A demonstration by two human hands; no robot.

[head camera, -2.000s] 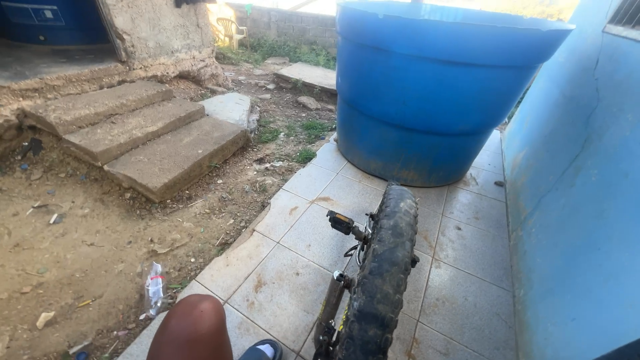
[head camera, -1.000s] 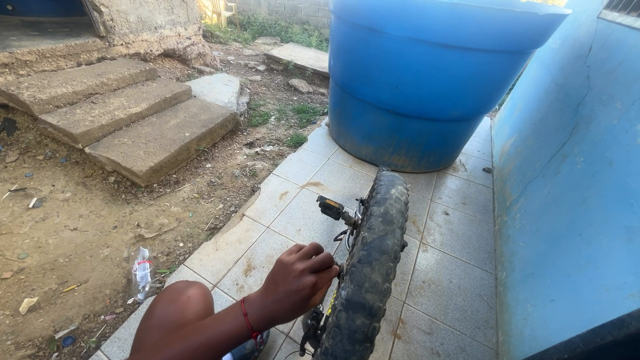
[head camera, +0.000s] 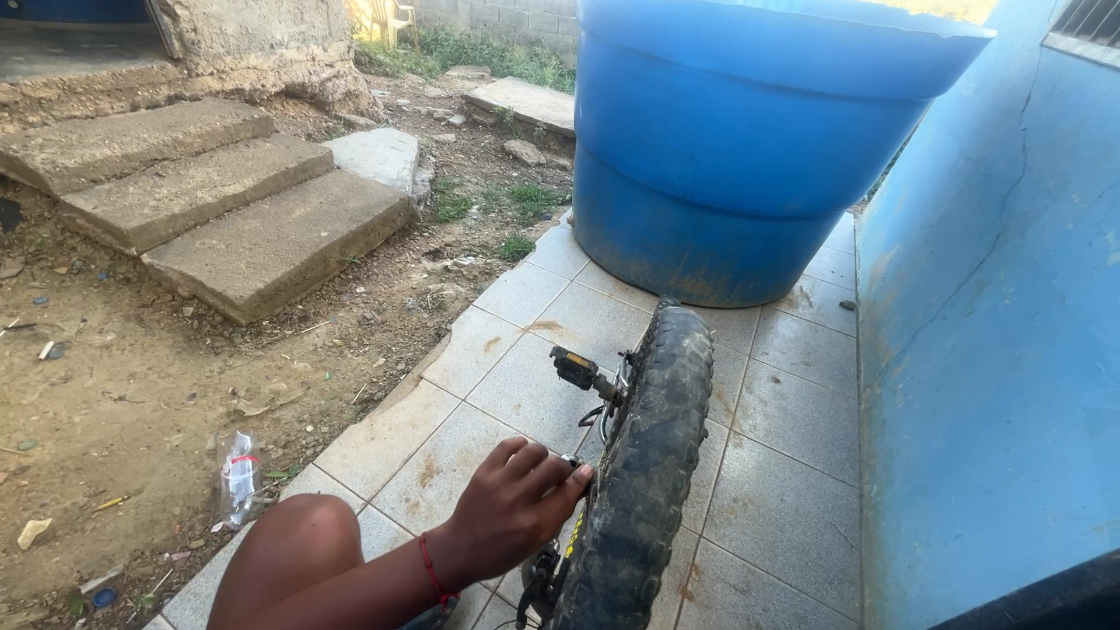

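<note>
A bicycle's knobbly black tyre (head camera: 652, 464) stands upright in the lower middle, seen from above. My left hand (head camera: 516, 503), with a red cord bracelet (head camera: 433, 569) on the wrist, is at the left side of the wheel, thumb beside the tyre and fingers bent around a small part that they mostly hide. Beyond the hand, a black pedal (head camera: 575, 367) with an amber reflector juts out to the left. Below it, a dark derailleur-like part (head camera: 544, 582) shows near the frame's bottom edge. My right hand is out of view.
A large blue plastic tank (head camera: 717, 175) stands on the tiled walkway (head camera: 779, 490) ahead. A blue wall (head camera: 989, 350) runs along the right. To the left are dirt ground, concrete steps (head camera: 280, 236) and a clear plastic bottle (head camera: 239, 477). My bent knee (head camera: 302, 534) is at the lower left.
My left hand, absent two seconds ago, came in from below to the wheel's left side by one second ago. It remains there, with little plain change since.
</note>
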